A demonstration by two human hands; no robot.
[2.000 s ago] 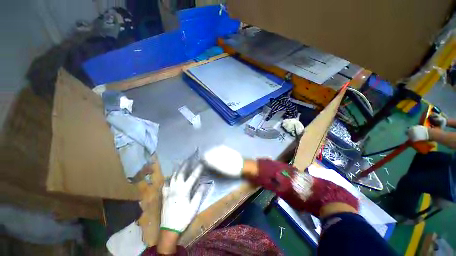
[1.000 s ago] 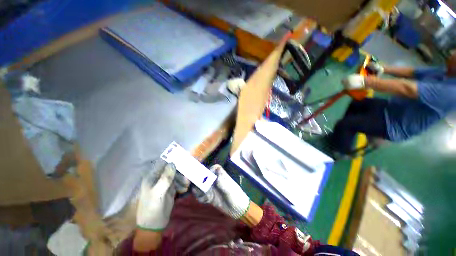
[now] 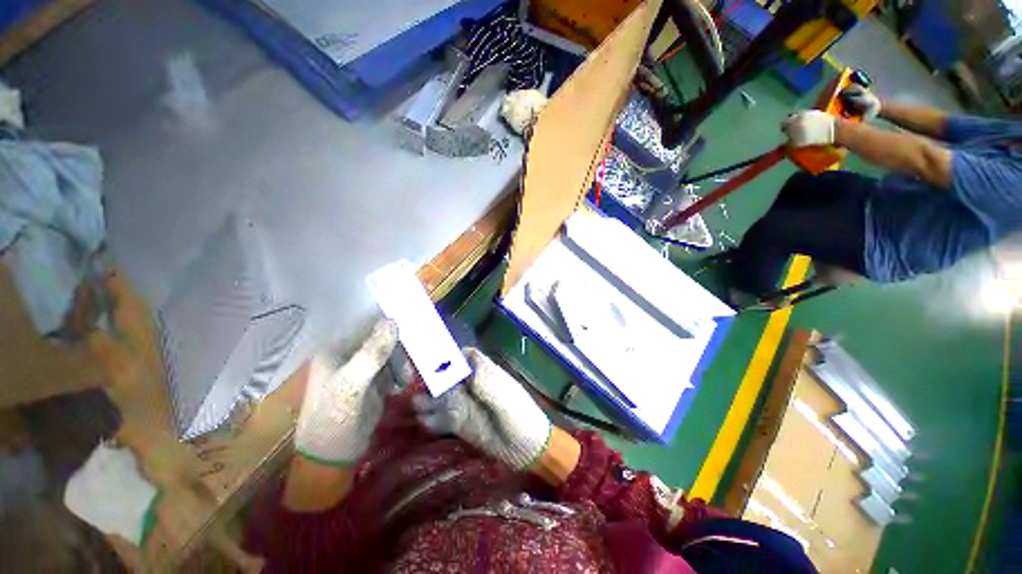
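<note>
A small silver-white sheet-metal bracket (image 3: 419, 327) with a dark hole near its lower end is held above the near bench edge. My left hand (image 3: 345, 392), in a white knitted glove, grips its left side. My right hand (image 3: 493, 409), in a greyed white glove, grips its lower right end; some fingers are hidden behind the bracket. A striped grey stack of nested brackets (image 3: 230, 331) lies on the grey bench top to the left of my hands.
Blue-grey rag (image 3: 45, 213) at left. Blue board with pale sheets (image 3: 364, 34) at the back. Cardboard flap (image 3: 572, 146) and white sheet on blue board (image 3: 661, 303) at right. A person (image 3: 930, 191) holds an orange-and-red tool. Long metal profiles (image 3: 869, 432) lie on floor cardboard.
Two seconds ago my hands were over the bench top; since one second ago they hold the bracket near my body. The bracket has turned more upright, and the view has moved closer to the bench.
</note>
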